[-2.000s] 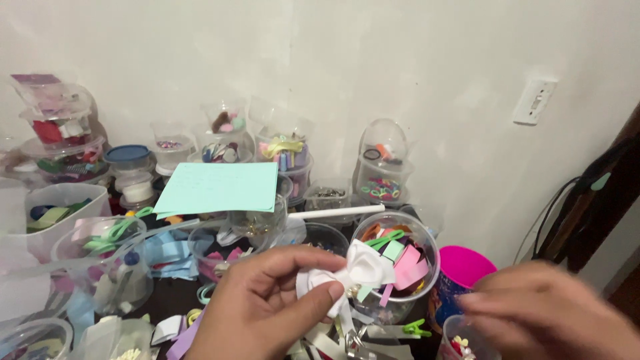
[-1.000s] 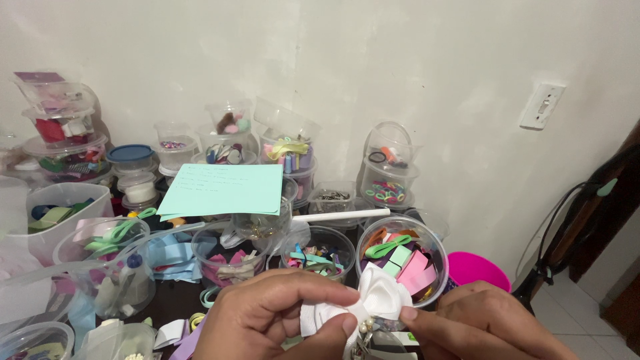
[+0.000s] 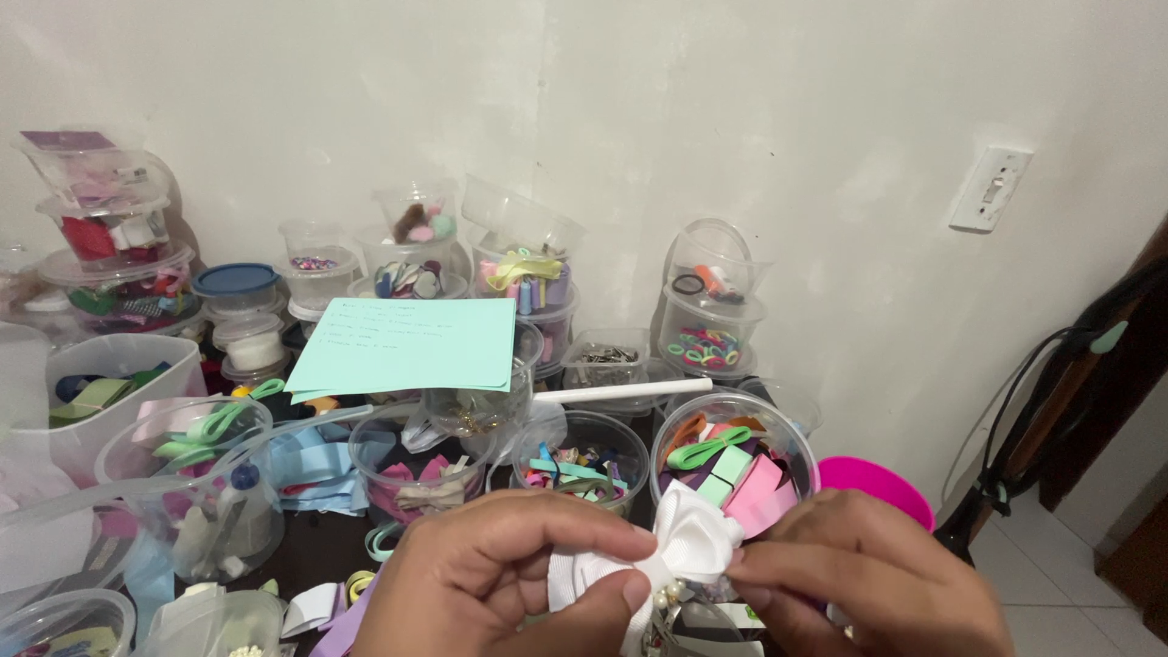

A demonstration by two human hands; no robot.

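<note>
A white ribbon bow (image 3: 698, 538) is held up at the lower middle of the head view. My left hand (image 3: 511, 575) pinches its centre band between thumb and forefinger. The fingertips of my right hand (image 3: 867, 575) are closed at the bow's right loop. Small pearl-like beads (image 3: 671, 593) show just below the band; whether they are fixed to the bow I cannot tell. Behind the bow stands a clear plastic tub (image 3: 808, 456) of folded ribbons in green, pink and orange.
Several clear tubs of ribbons and small parts crowd the dark table. Green sheets of paper (image 3: 411, 351) with handwriting lie on top of tubs, beside a white stick (image 3: 630, 391). A pink cup (image 3: 881, 488) stands at the right. Stacked tubs (image 3: 114, 265) line the wall.
My right hand, apart from the bow two seconds ago, has moved left to it and has its fingertips at the right loop. My left hand keeps its pinch on the bow.
</note>
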